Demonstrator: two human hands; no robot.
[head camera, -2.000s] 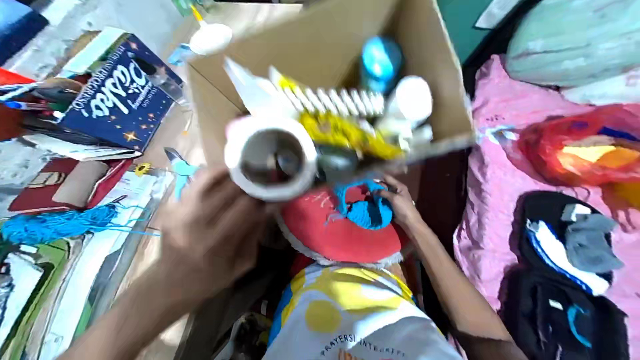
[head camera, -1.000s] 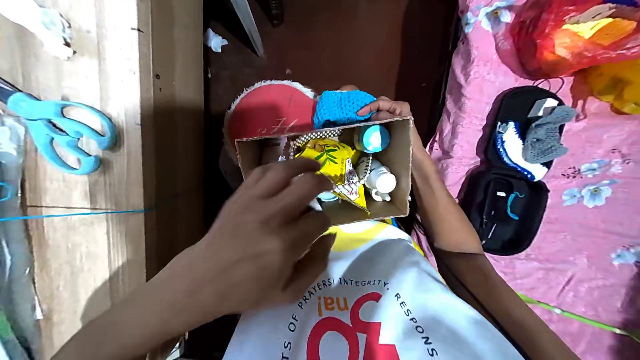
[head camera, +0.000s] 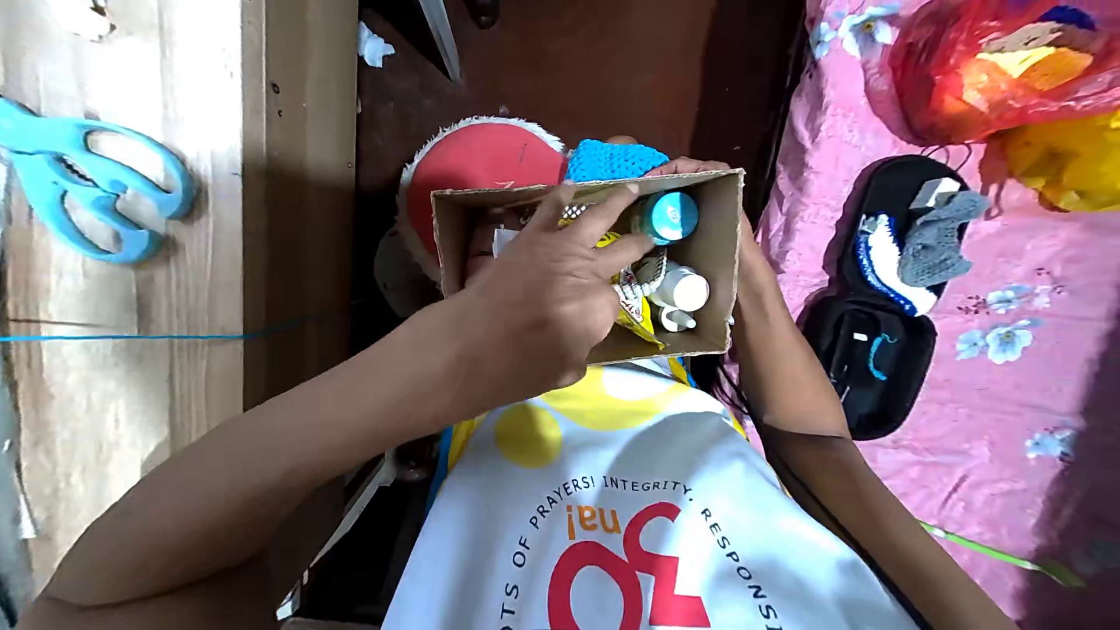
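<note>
A small cardboard box (head camera: 737, 262) rests upright near my lap, its top facing me. My left hand (head camera: 547, 293) is over its left and middle part, fingers spread and reaching inside; what the fingertips touch is partly hidden. Inside are a yellow packet (head camera: 637, 315), a bottle with a blue-green cap (head camera: 672, 217) and a white-capped bottle (head camera: 684, 289). My right hand (head camera: 691, 166) is at the far wall, mostly hidden, its fingers around a blue crochet piece (head camera: 617, 161). A red round cushion-like piece with white fluffy trim (head camera: 481, 157) lies behind the box.
Light blue scissors (head camera: 96, 184) lie on the wooden table (head camera: 201, 262) at left, with blue yarn (head camera: 131, 337) running across it. On the pink floral cloth (head camera: 989, 420) at right are an open black case (head camera: 875, 367), a grey crochet piece (head camera: 941, 241) and a red plastic bag (head camera: 945, 79).
Two seconds ago a white ring-shaped object was at my left hand; it no longer shows there. Since one second ago my left hand has shifted slightly, fingers more spread. The view swung strongly after the first frame.
</note>
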